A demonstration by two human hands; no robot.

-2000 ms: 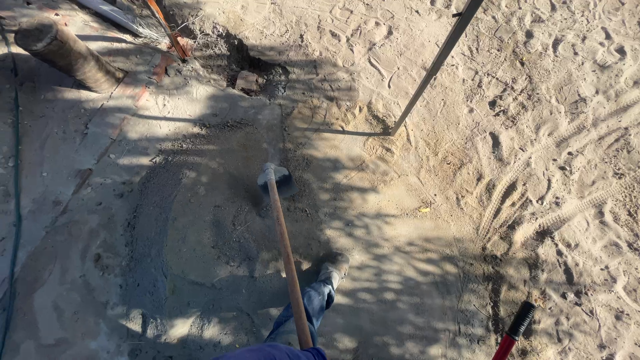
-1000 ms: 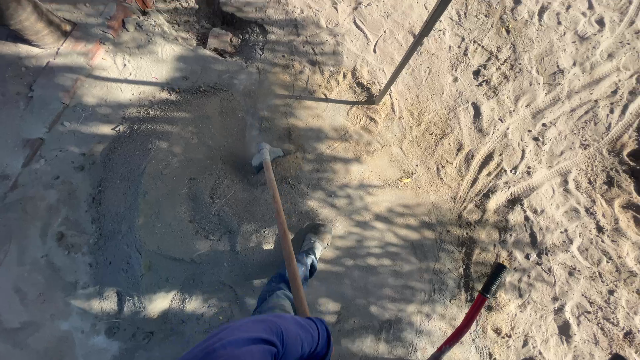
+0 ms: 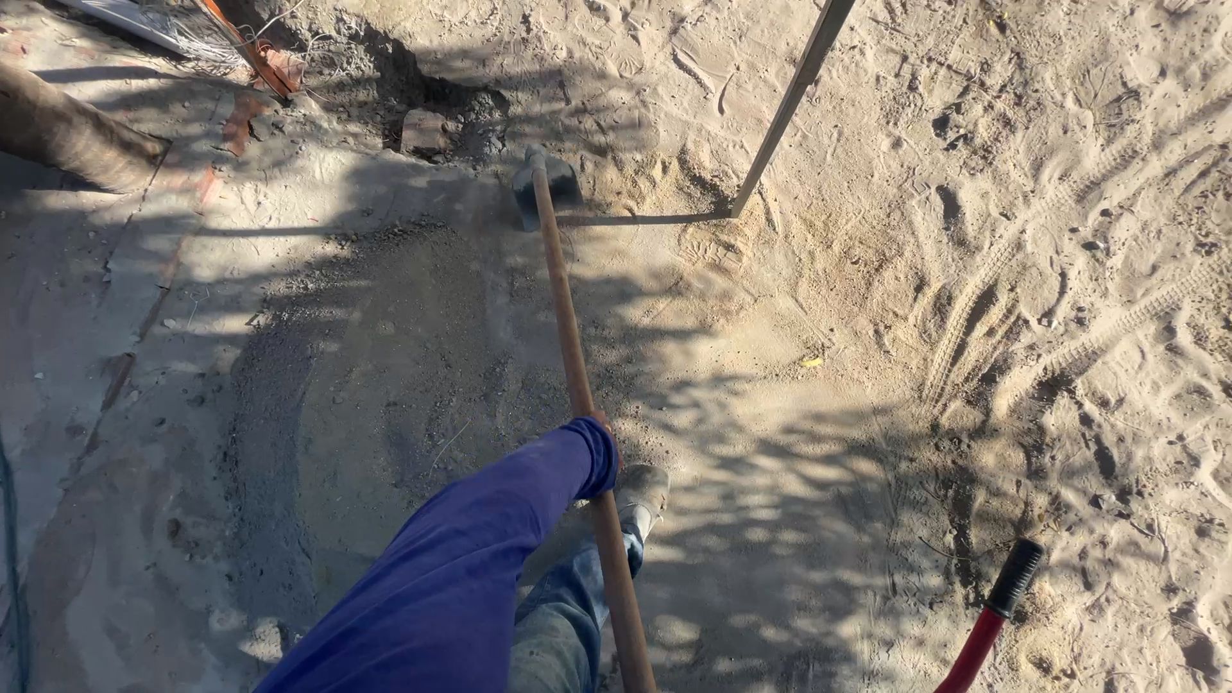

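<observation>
My left hand is wrapped around the long wooden handle of a hoe, mostly hidden by the blue sleeve. The metal hoe blade rests at the upper middle, on grey ground beside the pale sand. Below it, a dark patch of damp mortar or cement residue curves over the hard surface. The handle runs down past my shoe and out of the bottom edge. My right hand is out of view.
A thin metal post stands beyond the blade to the right. A red handle with a black grip juts in at lower right. A wooden log or post, a hole with a brick chunk and tyre-marked sand lie around.
The hoe blade has moved away from my foot, up to near the post's base. My left hand and forearm have come into view on the handle.
</observation>
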